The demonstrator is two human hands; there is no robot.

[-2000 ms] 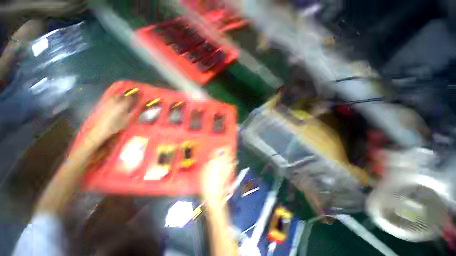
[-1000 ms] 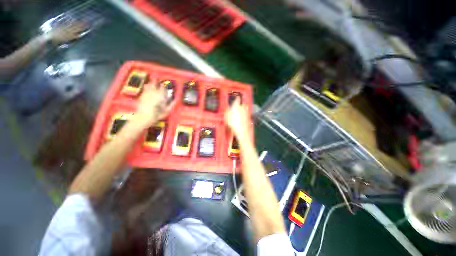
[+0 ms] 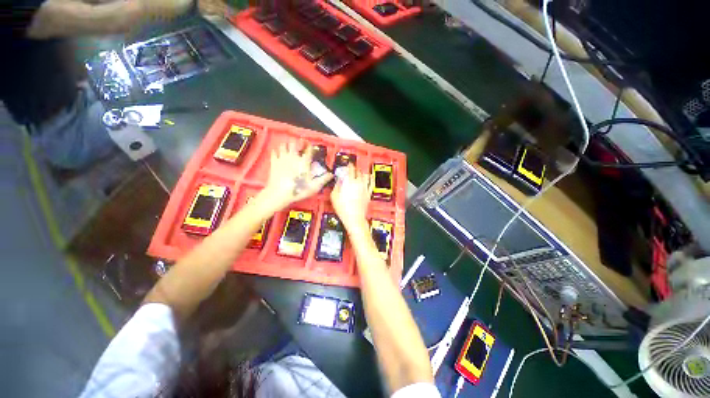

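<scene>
The red-orange tray (image 3: 167, 233) lies in front of me with phones in two rows of pockets. Some phones show yellow faces, such as the upper-left phone (image 3: 234, 144); a lower-row phone (image 3: 331, 236) is dark. My left hand (image 3: 294, 172) is over the upper row, fingers spread, thumb at the lower end of a dark phone (image 3: 318, 157); its grip is unclear. My right hand (image 3: 351, 194) is beside it, fingertips on another dark phone (image 3: 343, 163) in the upper row. My forearms partly cover lower-row phones.
A phone with a white screen (image 3: 327, 312) lies below the tray. Right are a cabled red-yellow phone (image 3: 475, 352) on a blue pad (image 3: 492, 372), a tester (image 3: 537, 260) and a fan (image 3: 685, 361). Another tray (image 3: 268, 45) is beyond; a neighbour's arm (image 3: 109, 19) is upper left.
My left hand has moved right along the upper row, and my right hand has moved left from the right-end pocket. They are now close together. A yellow-faced phone now shows in that end pocket.
</scene>
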